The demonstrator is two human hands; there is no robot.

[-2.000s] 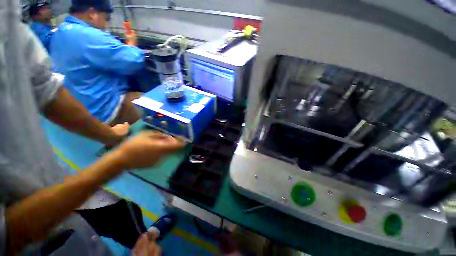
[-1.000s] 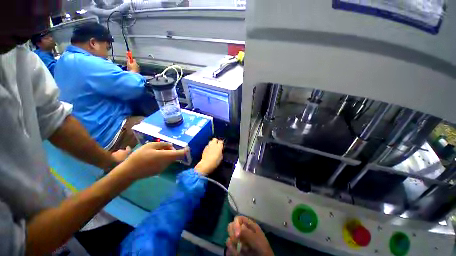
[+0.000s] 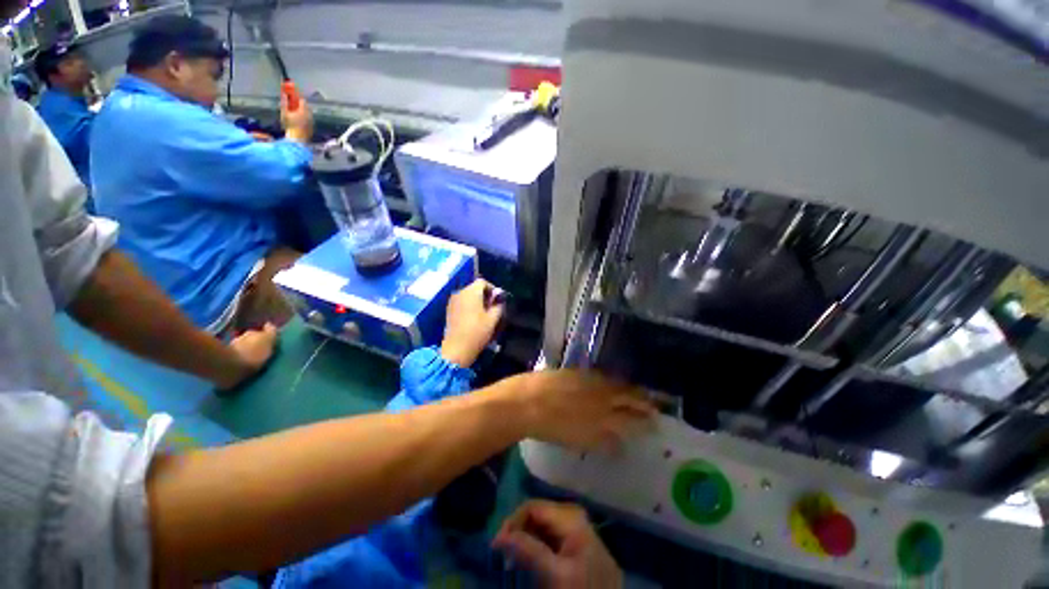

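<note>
My left hand (image 3: 469, 327), in a blue sleeve, is beside the blue box. Its fingertips pinch a small dark piece with a shiny edge (image 3: 496, 298), which looks like a watch case. My right hand (image 3: 560, 545) is at the bottom edge, partly cut off, its fingers curled; whether it holds anything cannot be told. A black compartment tray (image 3: 520, 327) shows in part behind my left hand. The rest is hidden by arms.
Another person's bare arm (image 3: 345, 477) crosses above my sleeve, its blurred hand at the white press (image 3: 627, 466). Blue control box (image 3: 380, 288) carries a clear cylinder (image 3: 365, 219). Green buttons (image 3: 702, 491) and red stop knob (image 3: 833, 533) line the press front. People in blue sit behind.
The other person's hand has moved right, from before the blue box to the press front. My left hand has lifted from the tray with the small piece. The pale tube near my right hand no longer shows.
</note>
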